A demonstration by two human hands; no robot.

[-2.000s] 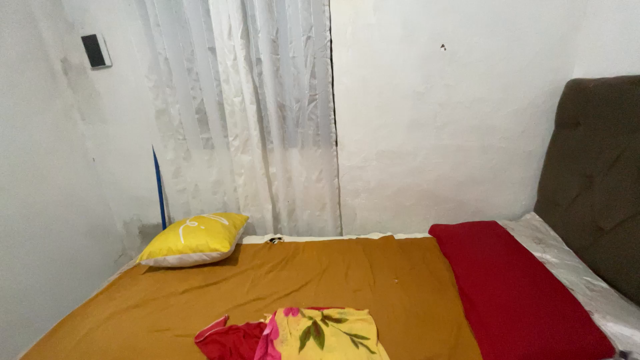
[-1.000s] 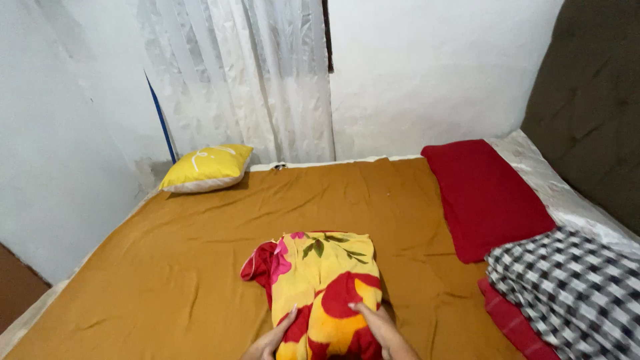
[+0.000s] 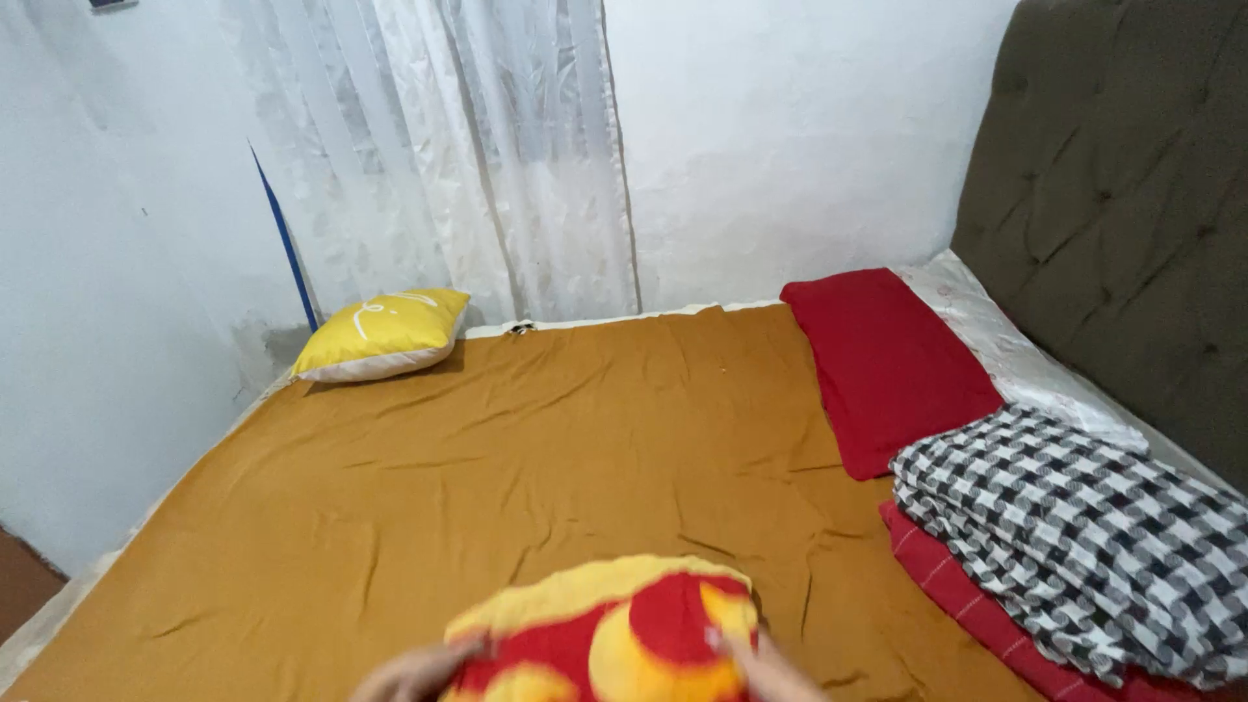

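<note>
A folded red and yellow patterned cloth is at the bottom centre, over the mustard-brown bed sheet. My left hand is at the cloth's left edge, its fingers touching it. At the cloth's right side, my right hand has its fingertips on the fabric. Both hands are slightly blurred and cut off by the bottom of the view, so how firmly they grip is partly hidden.
A yellow cushion lies at the far left corner. On the right are a red pillow, a folded black-and-white checked cloth over red fabric, and a tufted headboard. White curtains hang behind.
The cloth's floral yellow face showed a second ago; now mostly its red and yellow pattern shows, lower in view. Both hands have come in since the earliest frame and stay at its sides.
</note>
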